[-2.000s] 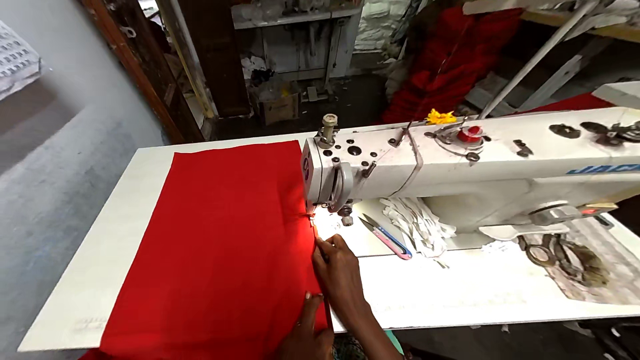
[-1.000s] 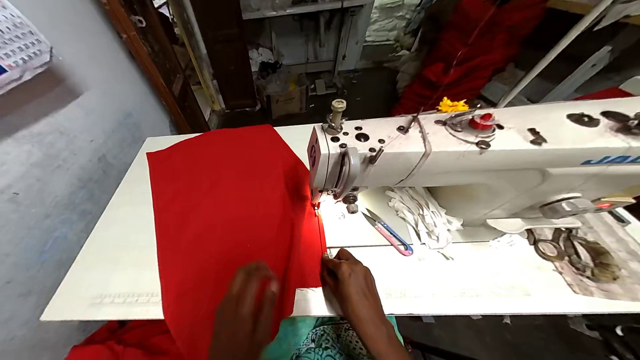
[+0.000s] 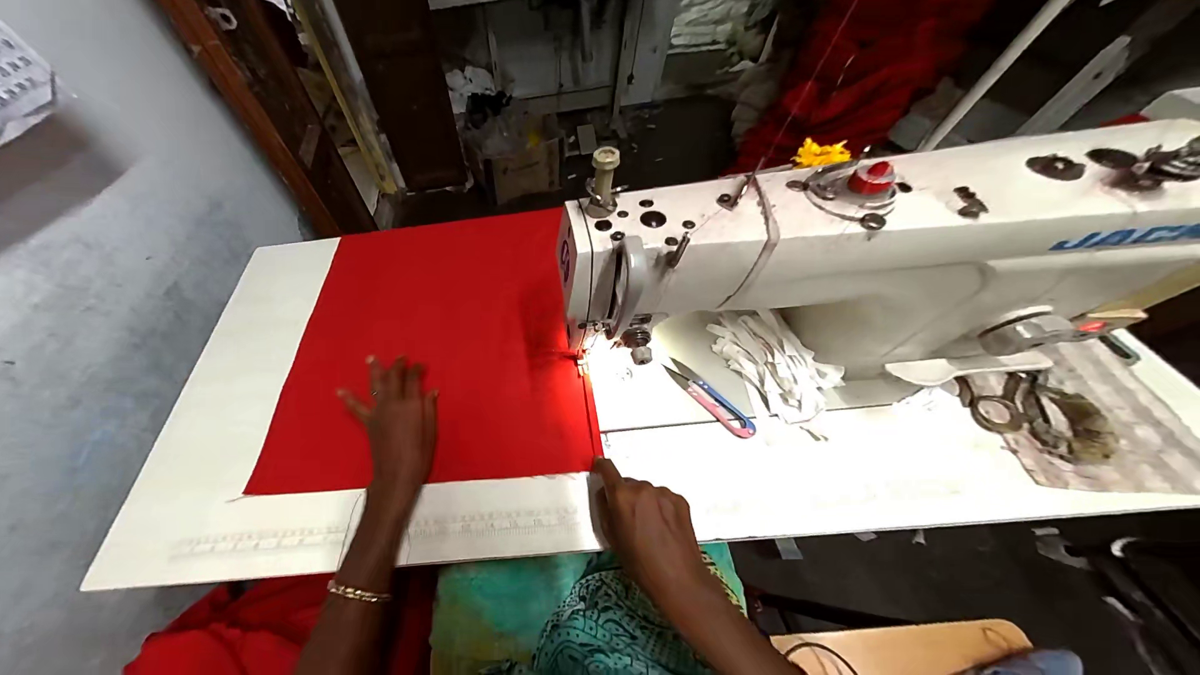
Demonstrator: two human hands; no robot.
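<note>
Red fabric (image 3: 469, 375) lies flat on the white sewing table (image 3: 216, 375), its right edge running under the presser foot (image 3: 583, 361) of a white Jack sewing machine (image 3: 844, 253). My left hand (image 3: 398, 427) rests palm down on the fabric, fingers spread. At the fabric's near right corner, my right hand (image 3: 642, 511) pinches the edge between thumb and fingers. Thread snips (image 3: 712, 398) with red and blue handles lie right of the needle, beside a bundle of white fabric strips (image 3: 773, 361).
Dark-handled scissors (image 3: 998, 408) lie on a cloth (image 3: 1125, 422) at the table's right. A printed ruler scale (image 3: 487, 520) runs along the front edge. More red fabric (image 3: 244, 628) hangs below the table at the left. A wall (image 3: 112, 328) stands at the left.
The red fabric, raised and bunched a second ago, now lies flat. My left hand has moved away from my body onto it. My right hand remains at the near right corner.
</note>
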